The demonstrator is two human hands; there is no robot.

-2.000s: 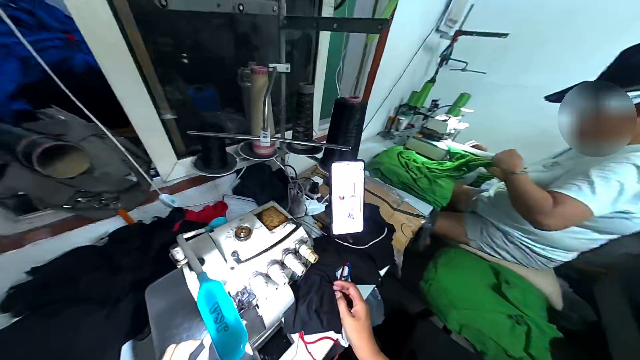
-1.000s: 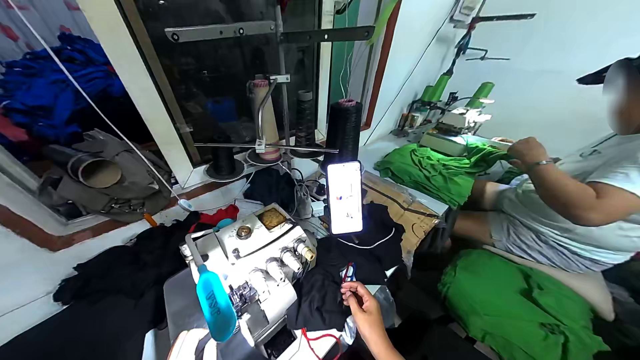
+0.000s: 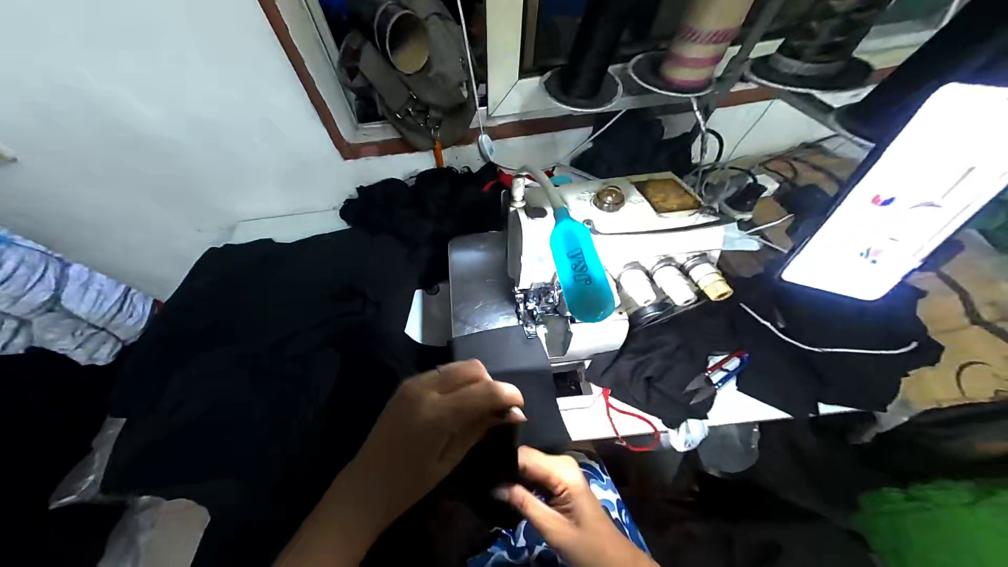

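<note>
A piece of black fabric [image 3: 516, 370] lies over the front of the metal plate of a white overlock sewing machine [image 3: 654, 224] and hangs toward me. My left hand [image 3: 449, 417] grips its upper edge, fingers curled. Lower and to the right, my right hand [image 3: 563, 504] pinches the same dark cloth between thumb and fingers. A turquoise lamp-like attachment [image 3: 581, 268] bearing writing hangs before the machine head. Small thread snips [image 3: 717, 374] with red and blue handles rest on black cloth to the right of the machine.
A large heap of black fabric [image 3: 276, 315] fills the left of the table. A lit phone [image 3: 906, 193] stands at the right, near thread cones [image 3: 705, 39] at the back. A red cord [image 3: 630, 421] loops over the table's front edge. Green cloth [image 3: 937, 524] lies low at right.
My right hand has left the snips, which it held one second ago, and now holds black fabric. My left hand has come fully into view. The view has swung left and down.
</note>
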